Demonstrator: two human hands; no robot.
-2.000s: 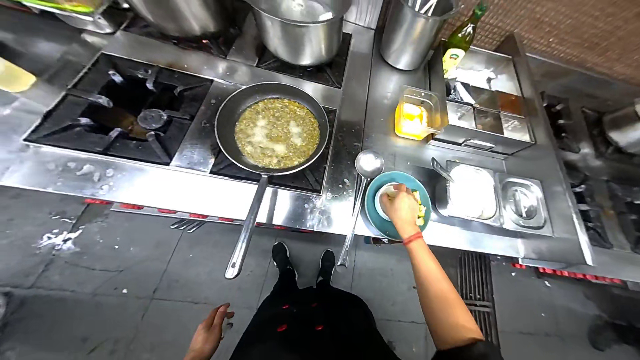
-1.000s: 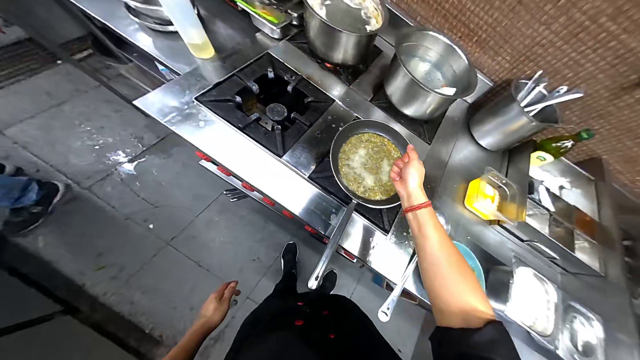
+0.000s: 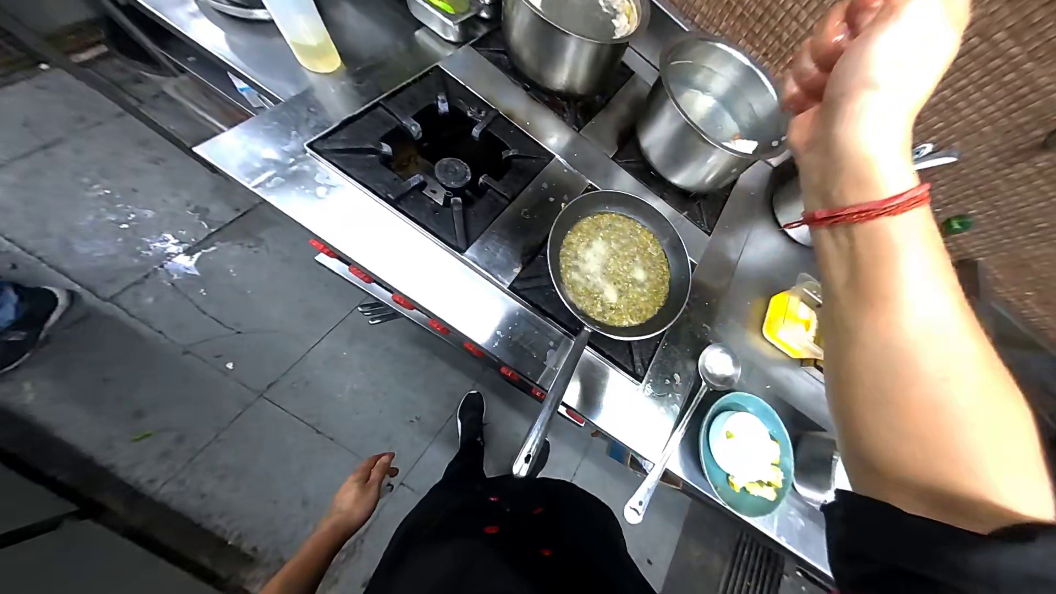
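Note:
My right hand [image 3: 866,74] is raised at the upper right, close to the camera, with a red cord round the wrist; whether its curled fingers hold anything cannot be told. Low at the left hangs my left hand [image 3: 360,495], holding nothing. A frying pan [image 3: 615,268] of bubbling greenish-yellow liquid sits on a burner, its handle toward me. To its right a metal ladle [image 3: 681,433] lies across the counter edge, beside a teal bowl [image 3: 711,483] with a white round thing and pale yellow-green pieces.
Two steel pots [image 3: 569,49] [image 3: 689,136] stand on the back burners. A bare burner grate [image 3: 441,157] is left of the pan. Farther left stands a squeeze bottle [image 3: 309,41]. A yellow-filled container [image 3: 789,326] is partly behind my forearm. A person's shoe [image 3: 29,322] shows at far left.
My right hand was at the teal bowl two seconds ago, then over the pan's right edge, and is now raised toward the camera. The view has swung left.

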